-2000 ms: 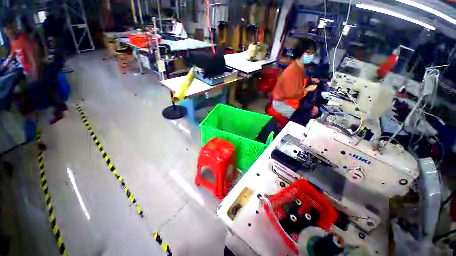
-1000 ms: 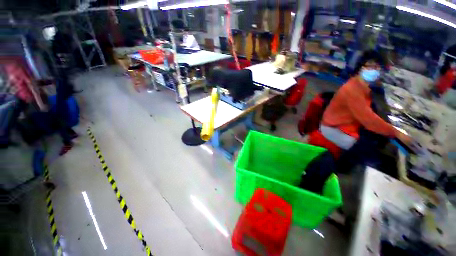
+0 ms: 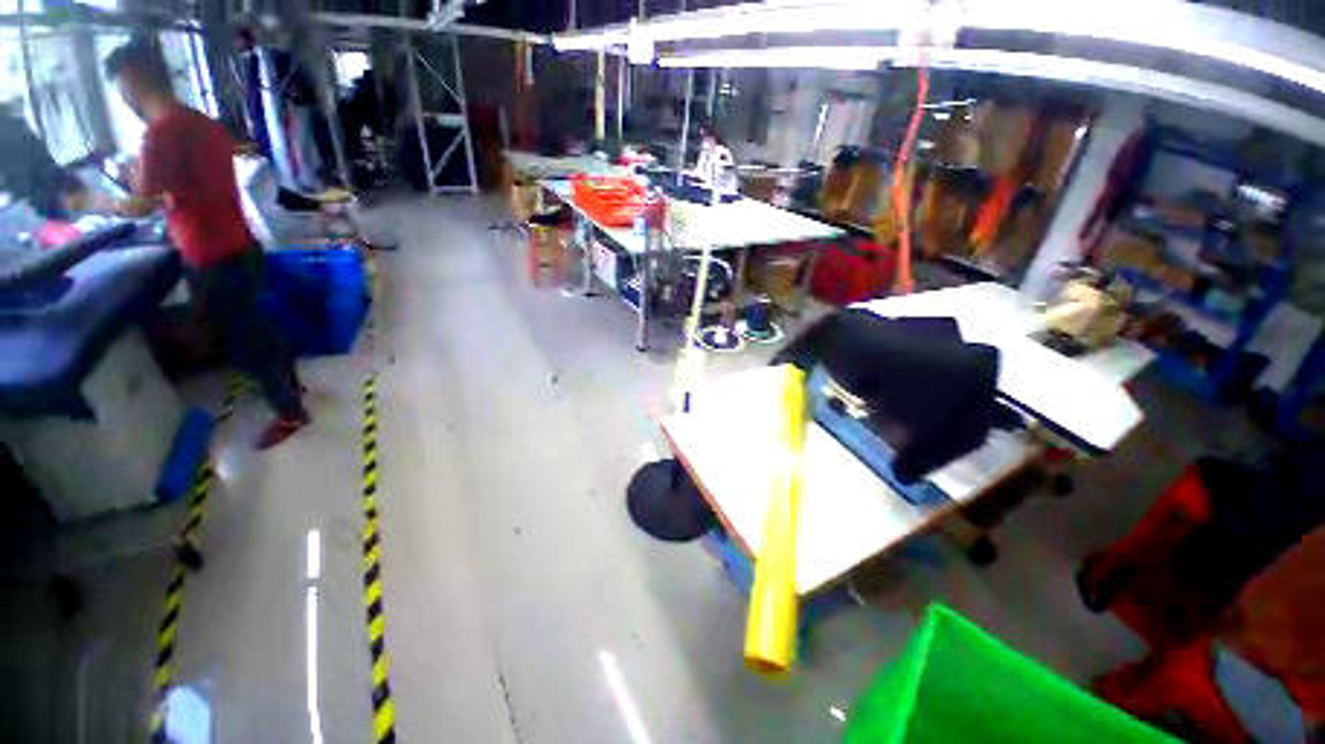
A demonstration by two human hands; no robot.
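Neither of my hands is in the picture. Nearest in front of me is a green plastic crate (image 3: 988, 690), cut off by the bottom edge. Beyond it stands a white table (image 3: 857, 541) with a wooden edge. A yellow roll or tube (image 3: 779, 523) lies on it and sticks out over the near edge. Black cloth (image 3: 908, 381) is draped over a blue box or frame (image 3: 876, 454) on the same table.
A person in a red shirt (image 3: 204, 189) stands at a table with dark blue cloth (image 3: 73, 327) on the left. A blue bin (image 3: 315, 298) is behind. Yellow-black tape (image 3: 374, 560) marks the floor. An orange-clad person (image 3: 1279, 625) is cut off at right.
The view has moved forward past the sewing machine and red stool, which are out of the picture. The table with the yellow roll is nearer, and the green crate has slid to the bottom edge.
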